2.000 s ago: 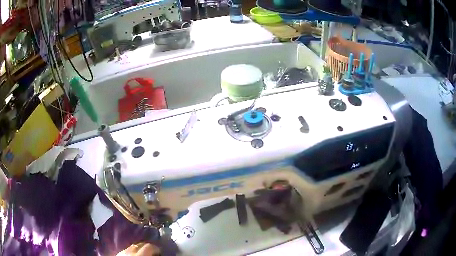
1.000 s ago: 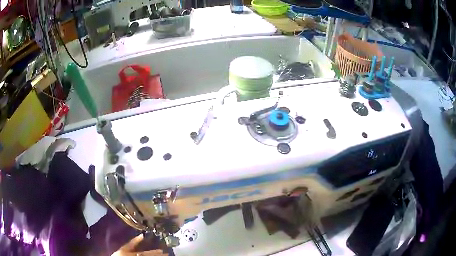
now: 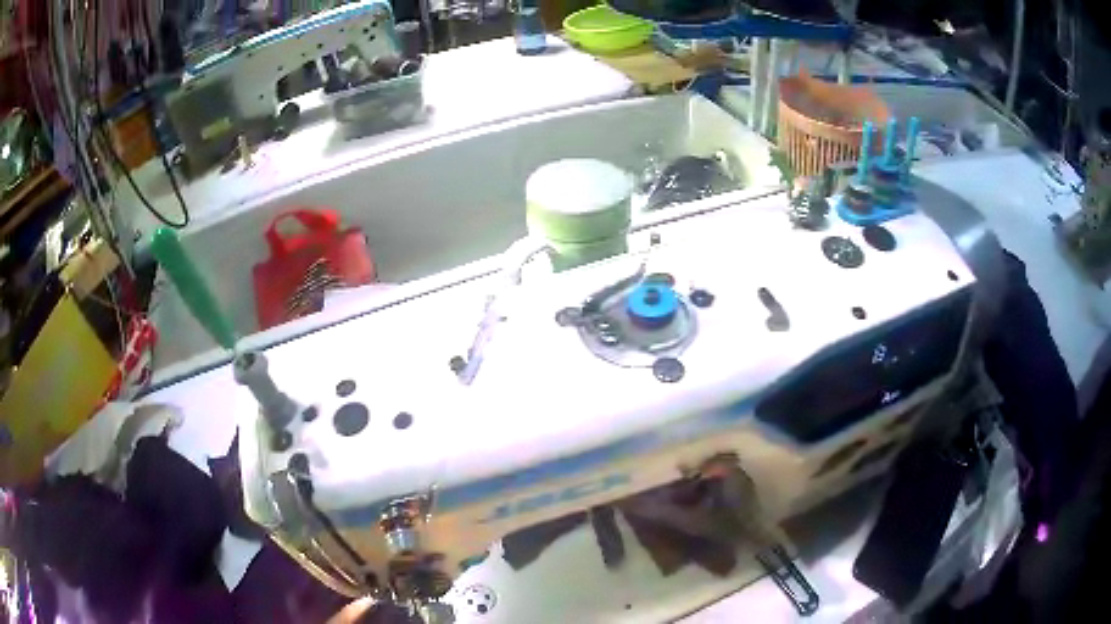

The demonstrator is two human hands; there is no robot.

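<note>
Dark purple cloth (image 3: pixel 183 512) lies at the lower left, reaching the needle area (image 3: pixel 414 583) of the white JACK sewing machine (image 3: pixel 512 402). A fingertip, apparently of my left hand (image 3: pixel 353 611), shows at the bottom edge beside the presser foot, over the cloth. The rest of that hand is cut off, so its grip cannot be told. My right hand is not in view. Small dark scraps (image 3: pixel 682 530) lie on the machine bed under the arm. A slim metal tool with a looped end (image 3: pixel 790 579) lies beside them.
A green-handled tool (image 3: pixel 193 287) stands at the machine's left end. A black flat object (image 3: pixel 908 518) lies right of the machine. Behind are a red bag (image 3: pixel 314 268) and a pale green-white cylinder (image 3: pixel 579 207) in the trough, blue pegs (image 3: pixel 877 177) and an orange basket (image 3: pixel 828 122).
The camera view has shifted slightly. Less of the hand at the needle area shows now, only a fingertip. The scraps and tool lie as before.
</note>
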